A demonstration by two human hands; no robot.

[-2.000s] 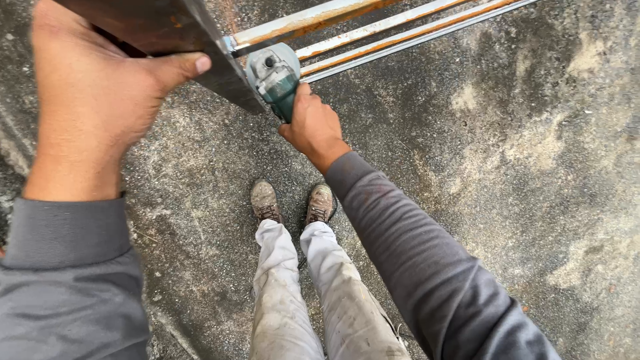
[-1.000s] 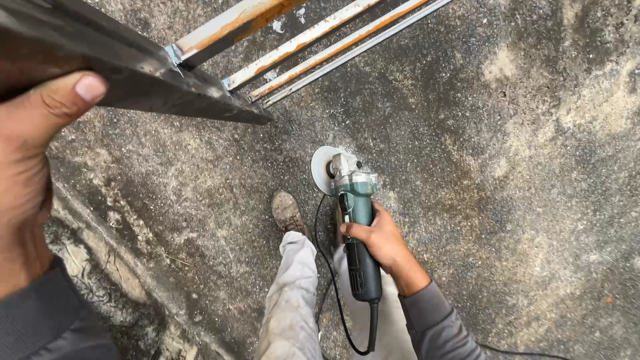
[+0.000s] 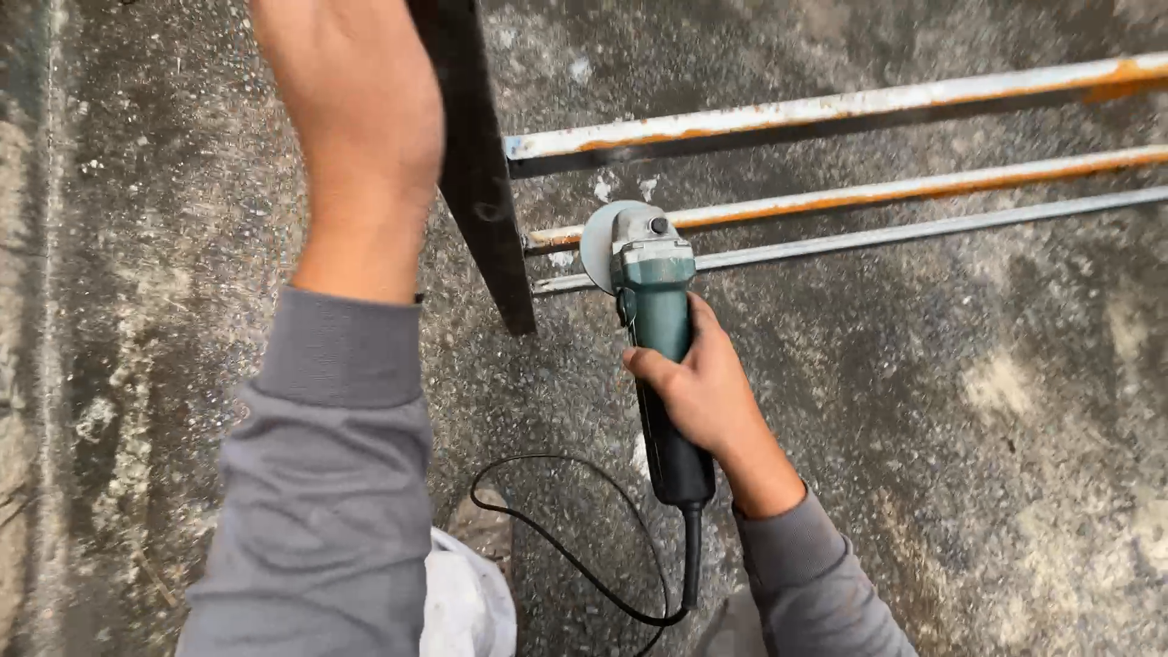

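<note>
My right hand [image 3: 698, 388] is closed around the body of a green and black angle grinder [image 3: 662, 310]. Its pale disc [image 3: 599, 245] points up and left, over the ends of the lower rusty metal bars [image 3: 821, 203]. My left hand [image 3: 351, 82] is at the upper left, against a dark metal post [image 3: 488, 192]; its fingers are out of frame, so its grip cannot be seen. Several bars, white with orange rust, run right from the post. Whether the disc touches a bar cannot be told.
The grinder's black cord [image 3: 584, 570] loops below it, across my shoe [image 3: 484, 529]. Rough, stained concrete ground [image 3: 912, 438] lies beneath. A lighter edge strip [image 3: 27, 365] runs along the far left.
My right hand has brought the grinder up to the bars; one second ago it was below them, over the ground near my feet. The view has shifted and turned.
</note>
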